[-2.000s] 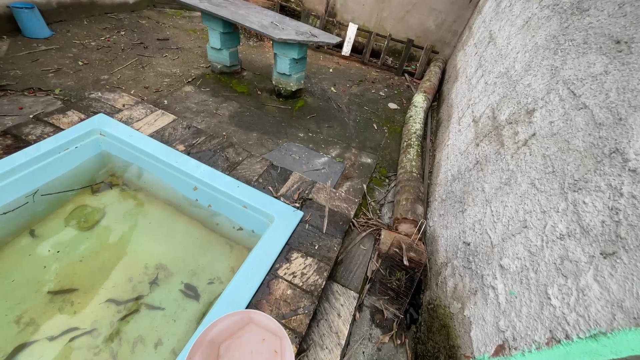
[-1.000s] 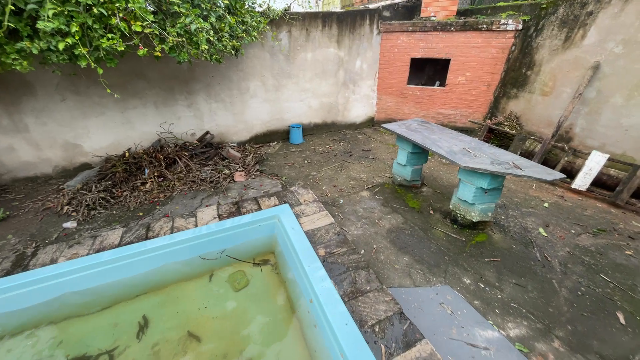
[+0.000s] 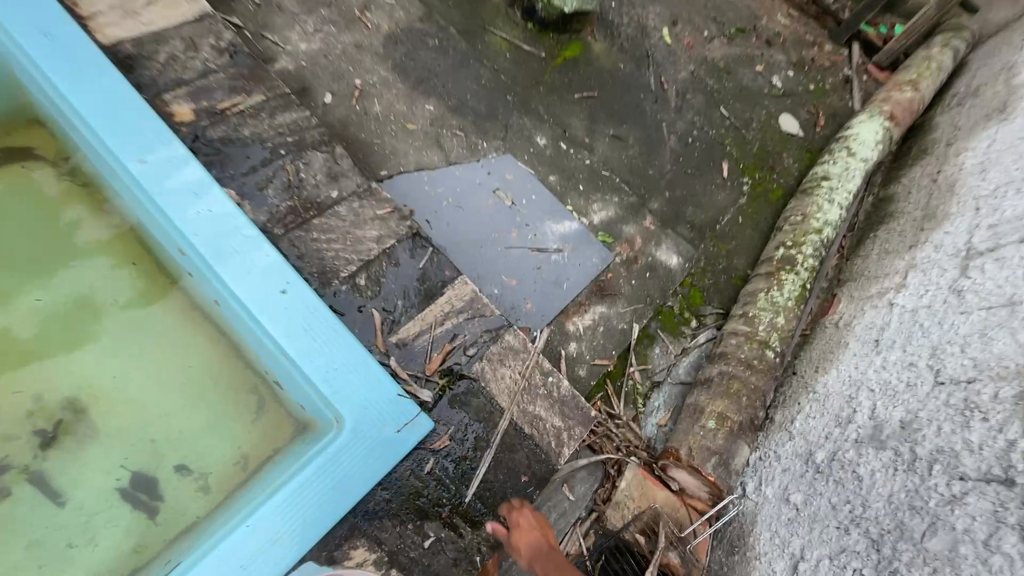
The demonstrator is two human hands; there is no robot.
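My right hand (image 3: 528, 536) reaches in at the bottom edge, over the dark wet paving between the light-blue pool rim (image 3: 320, 352) and a heap of dry plant debris (image 3: 620, 440). Its thumb stands apart from the partly bent fingers, and no held thing shows. A long dry stalk (image 3: 508, 416) lies on the paving just above the fingertips. To the right of the hand is a bent wire metal piece (image 3: 712, 524), beside dark bars low in the debris. A pale pink rim (image 3: 344, 572) barely shows at the bottom edge. My left hand is not in view.
Murky green water with dark leaves (image 3: 144, 488) fills the pool. A loose grey slab (image 3: 504, 240) lies on the stone paving. On the right, a lichen-covered log (image 3: 784, 272) runs along the rough grey wall (image 3: 904, 416). Moss and scattered leaves mark the ground.
The view has swung down and right from the yard with the table and brick structure. My right hand has come into view at the bottom.
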